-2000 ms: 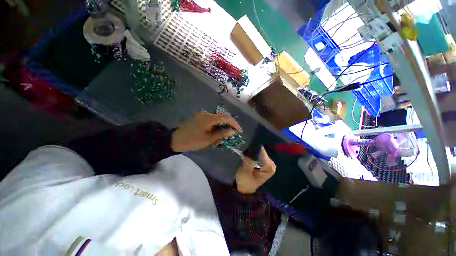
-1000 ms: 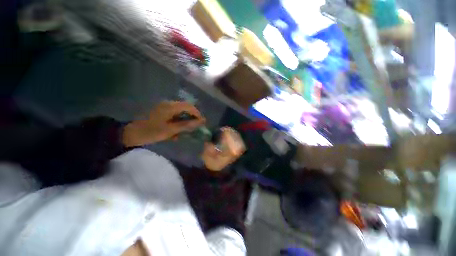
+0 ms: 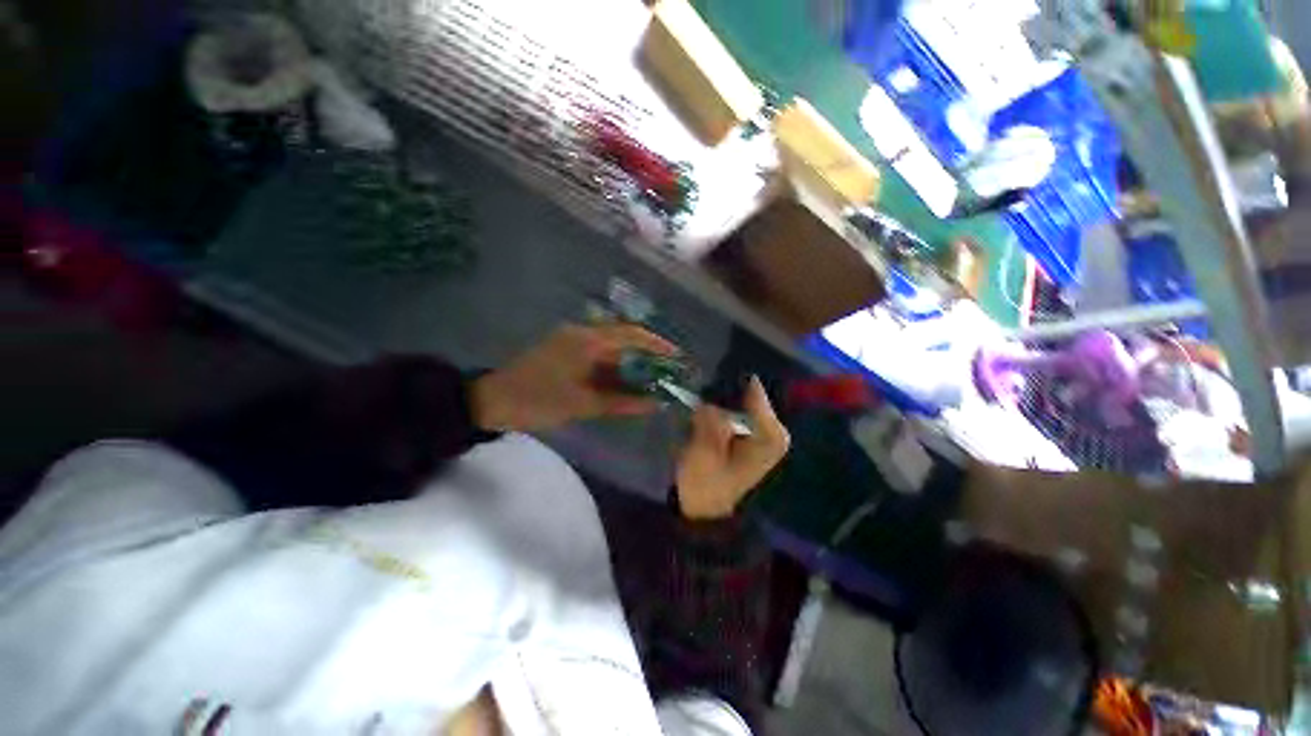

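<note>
My left hand (image 3: 568, 377) is over the grey mat (image 3: 532, 273), its fingertips closed on a small green circuit board (image 3: 636, 370). My right hand (image 3: 730, 457) is just right of it and holds a slim handheld tool (image 3: 679, 393) whose pale narrow tip points at the board. Whether the tip touches the board cannot be told. Green and whitish board pieces (image 3: 627, 302) lie on the mat just behind my left hand. A green heap of wired boards (image 3: 403, 216) lies farther left. The picture is somewhat blurred.
Behind the mat stand a white perforated tray (image 3: 475, 65) with red-wired parts (image 3: 633, 155) and an open cardboard box (image 3: 795, 265). A pale roll (image 3: 247, 65) is far left. A red item (image 3: 831, 391) and a pale boxy item (image 3: 894, 452) are at right, with a dark round bin (image 3: 995, 647) below.
The view swung aside with strong blur and came back near its earlier direction. Both hands stay close together, still with the board and the tool.
</note>
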